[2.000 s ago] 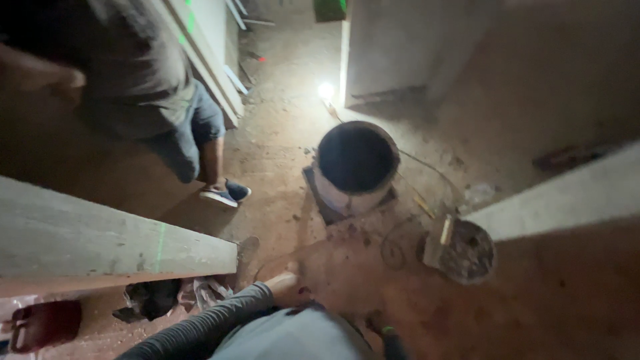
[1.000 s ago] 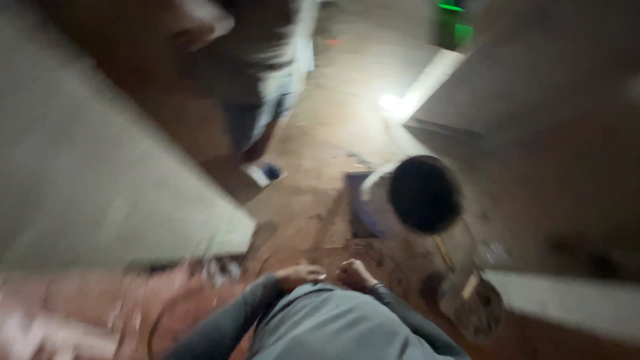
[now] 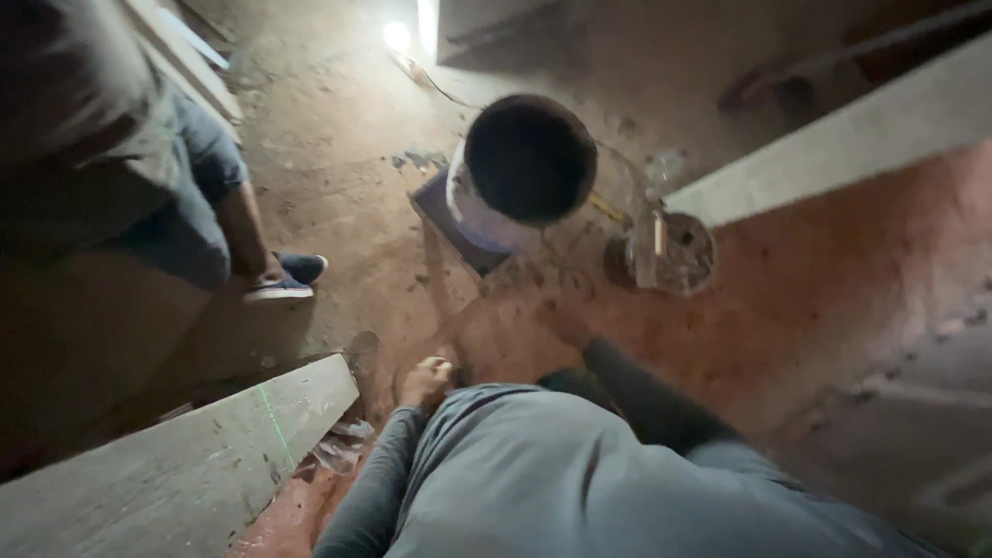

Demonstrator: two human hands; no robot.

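Note:
My left hand (image 3: 428, 381) is at my waist with its fingers curled; whether something small is in it I cannot tell. Dim and blurred, my right hand (image 3: 568, 325) reaches out below a large round bucket (image 3: 473, 209) and touches nothing that I can make out. The bucket's inside is dark, and it stands on a dark square board (image 3: 434, 203) on the floor. To the right of it is a smaller round container (image 3: 686, 256), smeared with dried material, with a light-coloured stick or handle (image 3: 659, 234) on its top.
A person (image 3: 186, 178) in shorts and dark shoes stands at the left. A bright lamp (image 3: 397, 35) with a cable lies ahead. Wall ends jut in at lower left (image 3: 194, 434) and right (image 3: 837, 132). Crumpled plastic (image 3: 342, 448) lies by the left wall, which bears a green laser line.
The view has swung and moved nearer the bucket. My hands, close together in front of my waist one second ago, are now apart, the right one farther out.

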